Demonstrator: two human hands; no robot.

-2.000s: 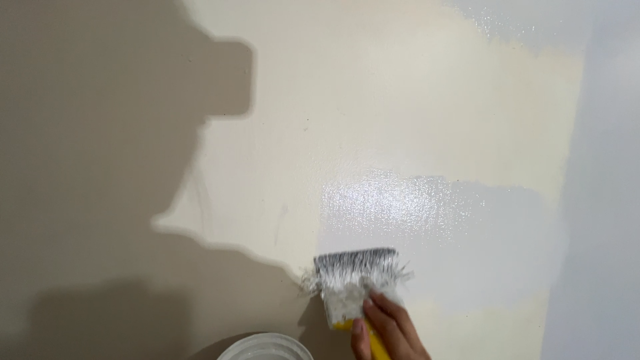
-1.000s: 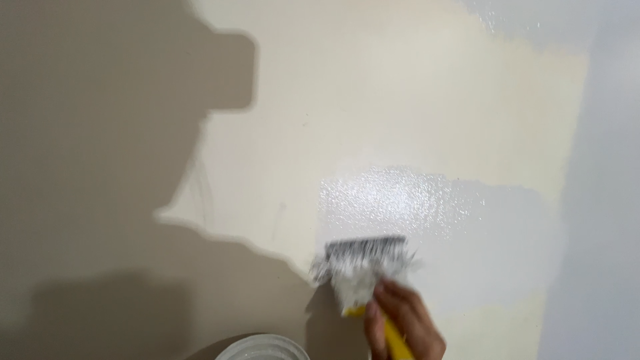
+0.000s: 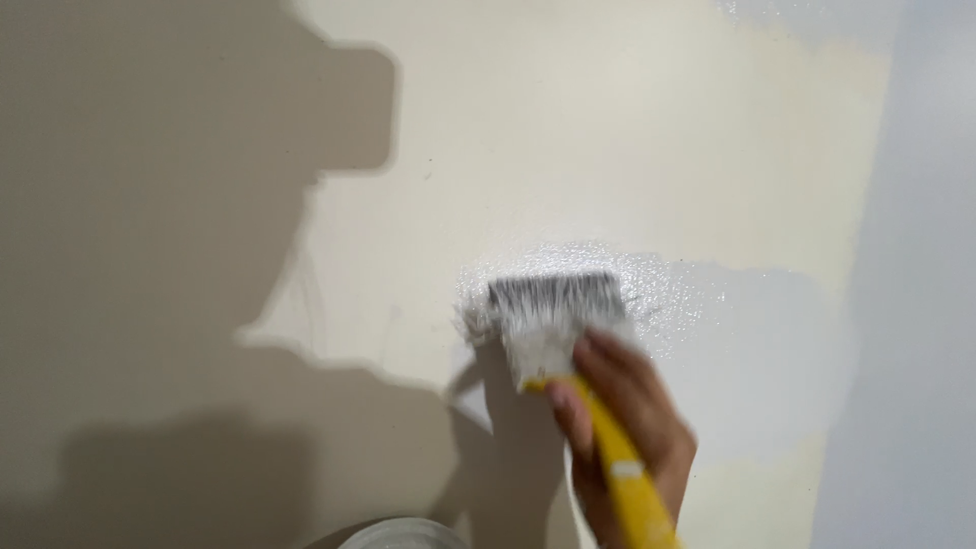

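Note:
My right hand [image 3: 637, 427] grips a wide flat paintbrush [image 3: 564, 328] by its yellow handle, with fingers up against the paint-coated ferrule. The brush's dark bristles carry white paint and point upward over a wet, glossy patch of pale grey-white paint [image 3: 755, 343] on a cream wall [image 3: 595, 137]. Stray bristles splay out at the brush's left side. My left hand is out of the frame.
The rim of a round, light-coloured container [image 3: 404, 531] shows at the bottom edge, left of the brush. A pale bluish-grey painted strip [image 3: 915, 267] runs down the right side. Large shadows cover the wall at the left.
My right hand and the brush have moved up the wall from below the wet patch, and the bristles now lie over its left part.

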